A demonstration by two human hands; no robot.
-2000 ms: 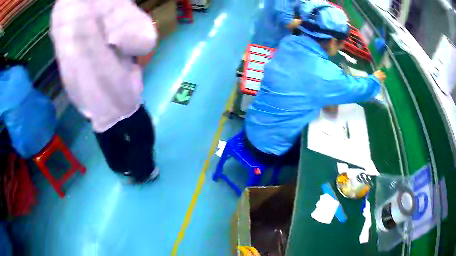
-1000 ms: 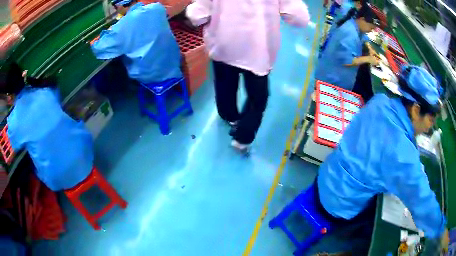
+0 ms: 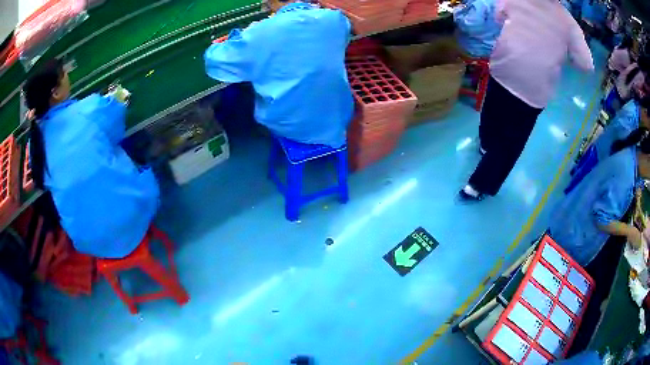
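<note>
Neither of my hands is clearly in view. Nearest in front of me is the blue floor [image 3: 285, 299] with a dark sign [image 3: 410, 251] bearing a green arrow. At the lower right a red-orange tray of screens [image 3: 545, 303] holds pale rectangular panels in two rows, on top of a trolley [image 3: 488, 314]. A small dark shape and a small orange patch show at the bottom edge; I cannot tell what they are.
Workers in blue sit at the left bench [image 3: 167, 93] on a red stool [image 3: 142, 267] and a blue stool [image 3: 310, 178]. Stacked red trays [image 3: 385, 114] and cartons [image 3: 435, 85] stand beyond. A person in pink [image 3: 531, 57] walks in the aisle. More workers sit at right.
The view has swung left. The right bench with the dish and the roll has left the picture. The person in pink is now at the upper right, farther off; the left bench shows more.
</note>
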